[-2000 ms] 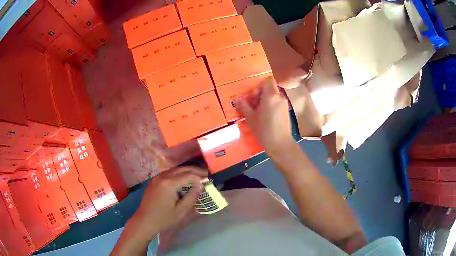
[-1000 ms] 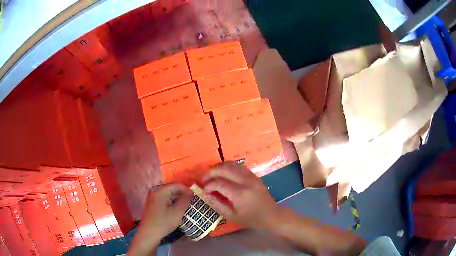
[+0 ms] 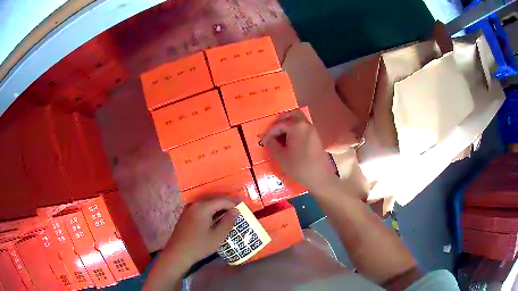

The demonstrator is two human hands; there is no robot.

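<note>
My left hand (image 3: 207, 227) holds a curved label sheet (image 3: 245, 237), pale yellow with a grid of black labels, low in the middle. My right hand (image 3: 292, 145) is over an orange product box (image 3: 255, 148) in the right column of the block, its fingertips bent close together near the box's left part. A small dark mark shows by the fingertips; whether they hold a sticker I cannot tell. One more orange box (image 3: 287, 227) lies behind the sheet, nearest my body, partly hidden.
Box stacks (image 3: 85, 244) stand at the left, below a white shelf (image 3: 62, 51). A brown torn-open carton (image 3: 392, 131) is at the right, with blue crates (image 3: 508, 119) beyond it. The boxes lie on a worn reddish board (image 3: 133, 170).
My right hand has left the label sheet and moved up and right over a box. My left hand still holds the sheet. The view has shifted slightly.
</note>
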